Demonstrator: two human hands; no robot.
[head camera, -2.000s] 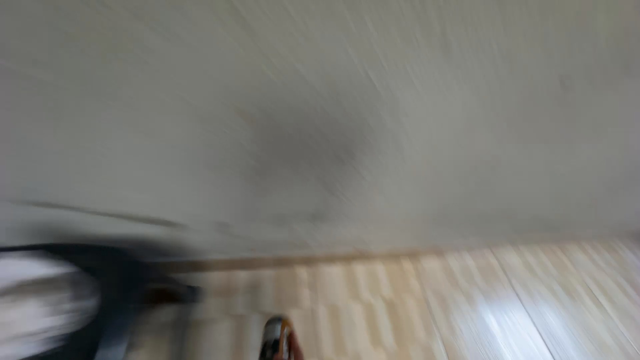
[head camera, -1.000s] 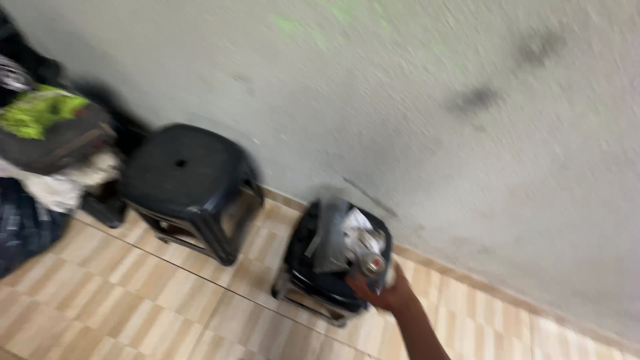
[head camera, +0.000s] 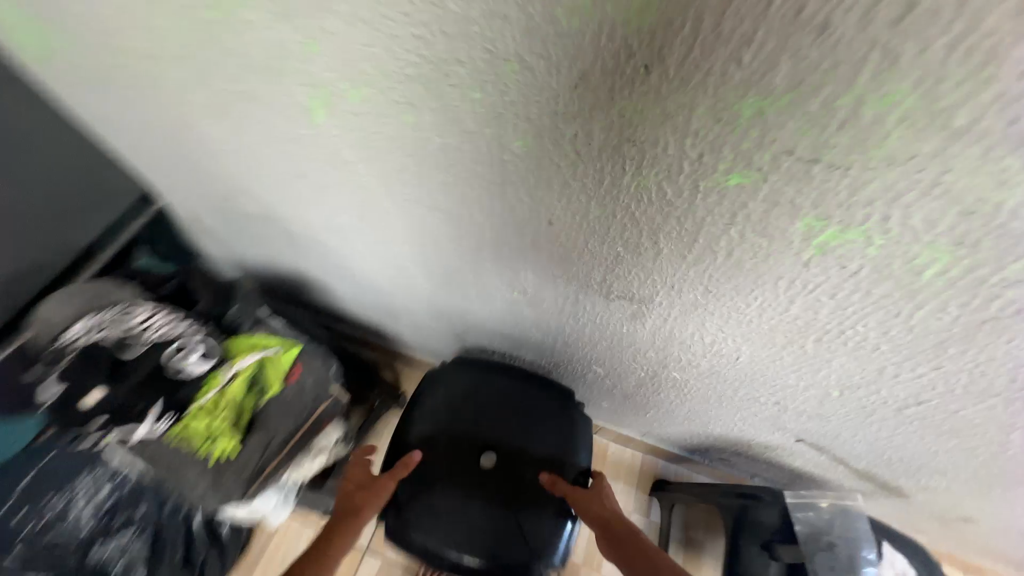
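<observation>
A black plastic stool with a small round hole in its seat stands by the wall at bottom centre. My left hand is at the seat's left edge, thumb over the top. On the opposite edge, my right hand has its thumb on the seat and its fingers at the side. Both hands grip the stool by these edges. At the lower right is a second black plastic stool, partly cut off by the frame, with a clear plastic bag on it.
A pile of clothes and bags lies at the left, with a bright yellow-green cloth on top and a dark plastic bag below. The rough grey wall rises behind the stools. Light tiled floor shows between them.
My right hand has left the items on the second stool and is now on the other stool's seat edge. My left hand has come into view. The view has swung left.
</observation>
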